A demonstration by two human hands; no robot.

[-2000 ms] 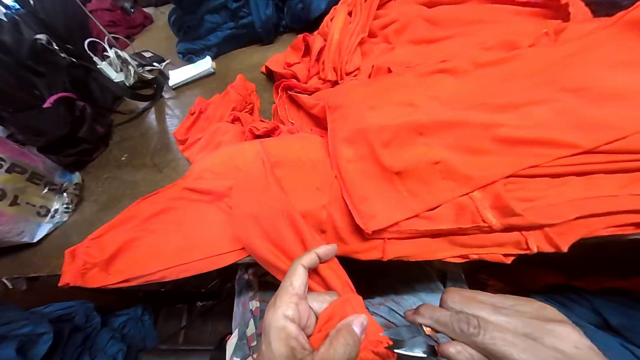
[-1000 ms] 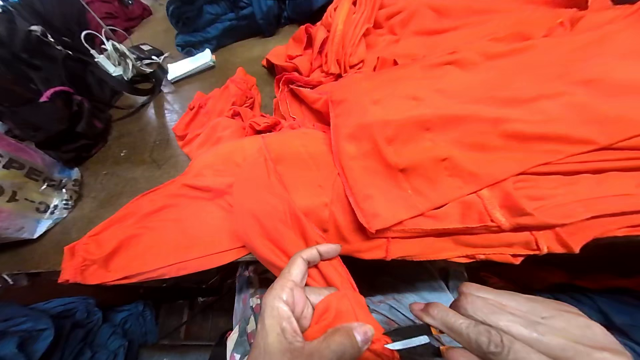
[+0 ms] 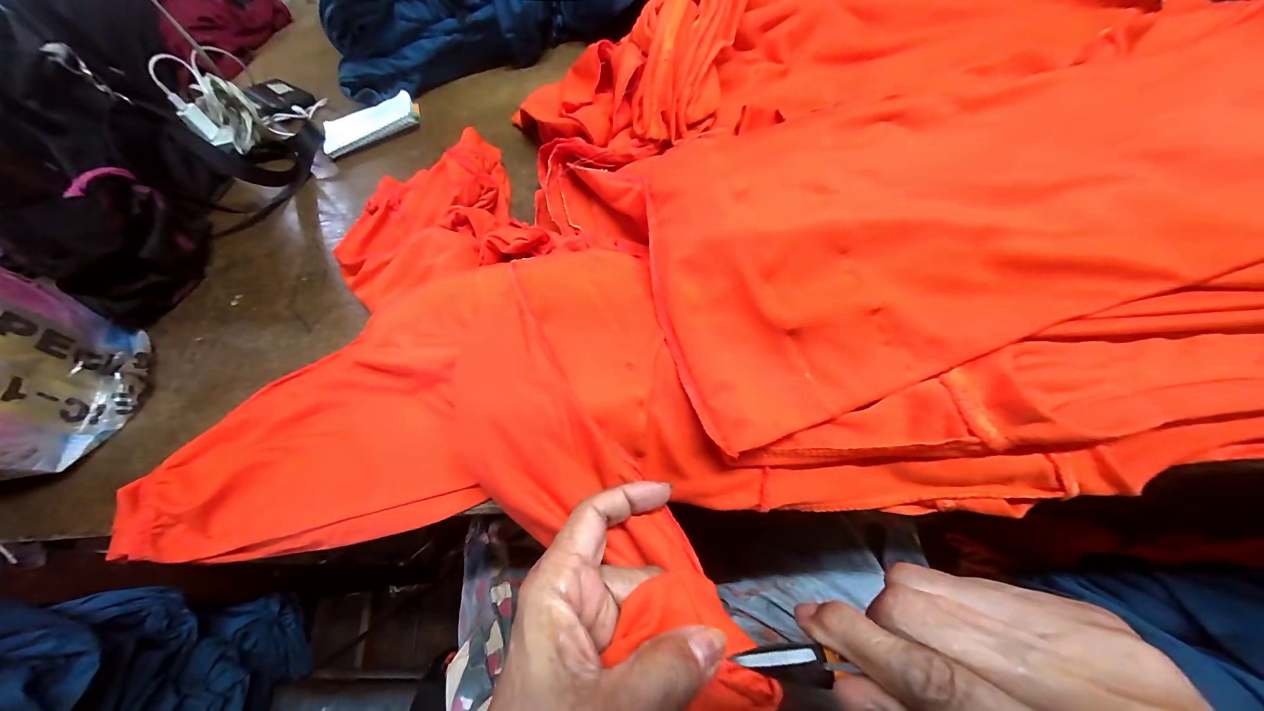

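Several orange fabric garments lie piled across the table. One orange sleeve hangs down over the front edge, and my left hand grips its end between thumb and fingers. My right hand, at the lower right, holds a small dark cutting tool with a pale metal part, which looks like thread snips. Its tip touches or lies just beside the sleeve end by my left thumb. Another orange sleeve is stretched flat toward the left. The lower part of the right hand is cut off by the frame.
On the brown table are a black bag, white cables, a small white box and a printed plastic bag. Dark blue fabric lies at the back. More blue fabric sits below the table edge.
The dark tool in my right hand has shifted a little at the sleeve end and shows more than two seconds ago. My left hand keeps its grip on the sleeve.
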